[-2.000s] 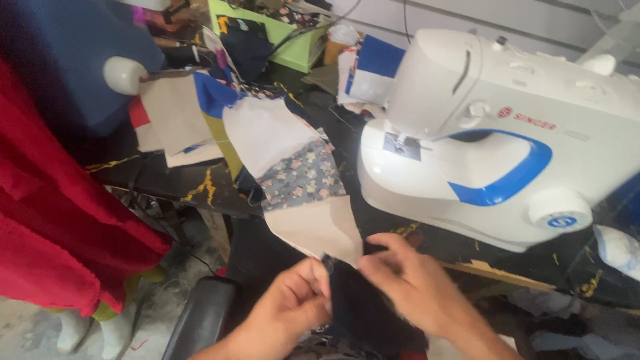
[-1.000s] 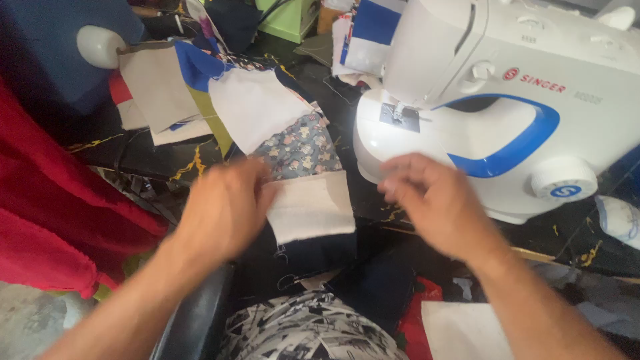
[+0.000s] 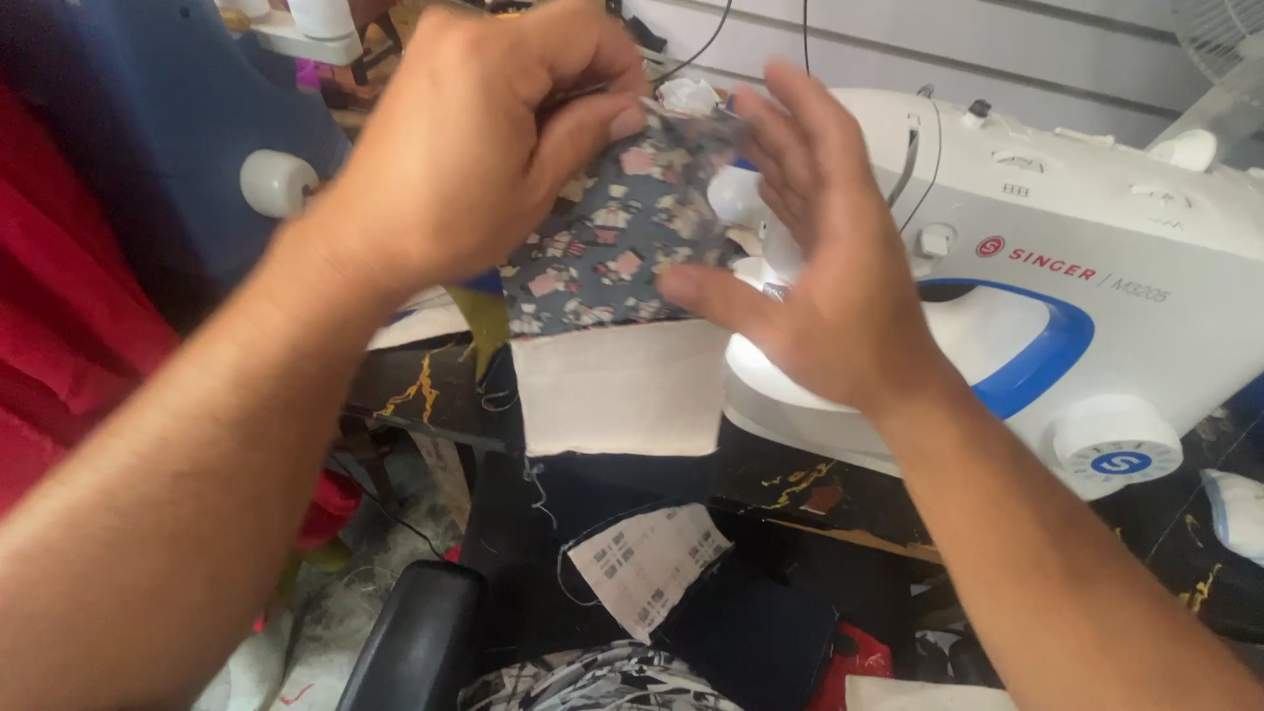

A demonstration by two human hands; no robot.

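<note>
My left hand (image 3: 494, 138) pinches the upper edge of a pieced strip of fabric and holds it up. The strip shows a grey-blue floral panel (image 3: 602, 247) with a cream panel (image 3: 620, 395) seamed below it, and a dark navy section (image 3: 602, 494) under that. A loose thread hangs at the seam. My right hand (image 3: 829, 247) is spread, its thumb over the floral panel's right side; whether it touches the cloth cannot be told. A light printed patch (image 3: 650, 563) lies lower down against dark fabric. The white Singer sewing machine (image 3: 987, 227) stands to the right.
The black, gold-veined table edge (image 3: 820, 494) runs below the machine. A black chair armrest (image 3: 415, 632) is at lower left. Red cloth (image 3: 79, 296) hangs at far left beside a blue surface with a white knob (image 3: 276, 184). A fan (image 3: 1220, 49) shows at upper right.
The floral and cream panels lay on the table one second ago; my left hand has now lifted them. My right hand has moved up beside the cloth. The printed patch has come into view.
</note>
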